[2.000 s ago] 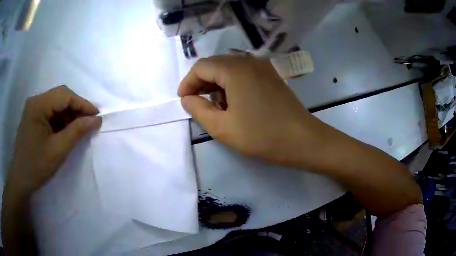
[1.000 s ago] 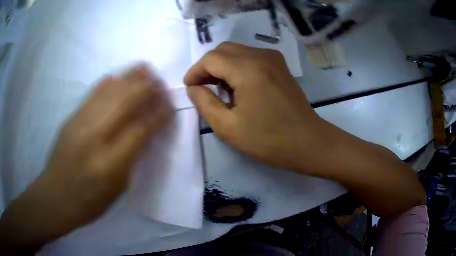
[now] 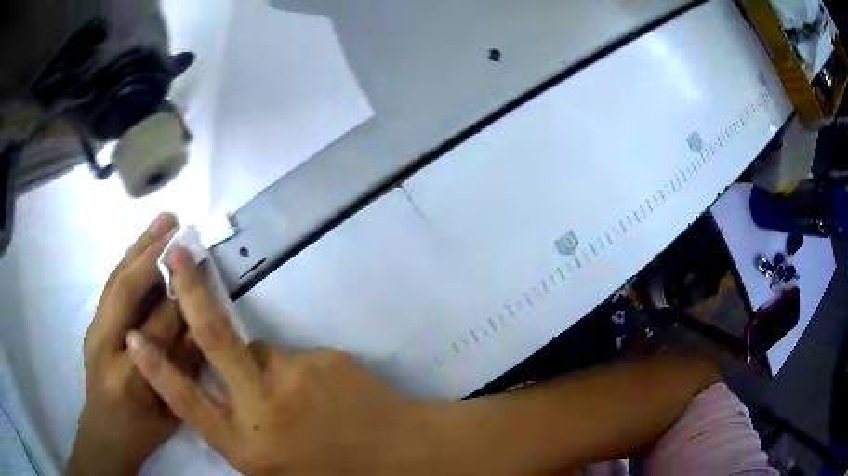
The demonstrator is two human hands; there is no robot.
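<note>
The white fabric panel [image 3: 210, 282] lies at the left, its small folded end sticking up between my fingertips. My left hand [image 3: 125, 339] is at its left side, fingers bent around the cloth and partly hidden by my right hand. My right hand [image 3: 270, 400] reaches in from the right, its index fingertip on the folded end and its other fingers over the left hand. The cream ribbed knob [image 3: 152, 153] of the sewing machine, below black fittings, is just above the hands.
Another white cloth piece [image 3: 288, 84] lies behind the hands. The white machine table [image 3: 483, 232] has a dark seam and a printed ruler edge. A yellow-brown box [image 3: 786, 74] is at the upper right. A side table [image 3: 744, 218] holds a blue object and small dark things.
The view has turned towards the table's right side. My hands, earlier apart along the folded white band, are now together at the lower left, close below the machine's knob.
</note>
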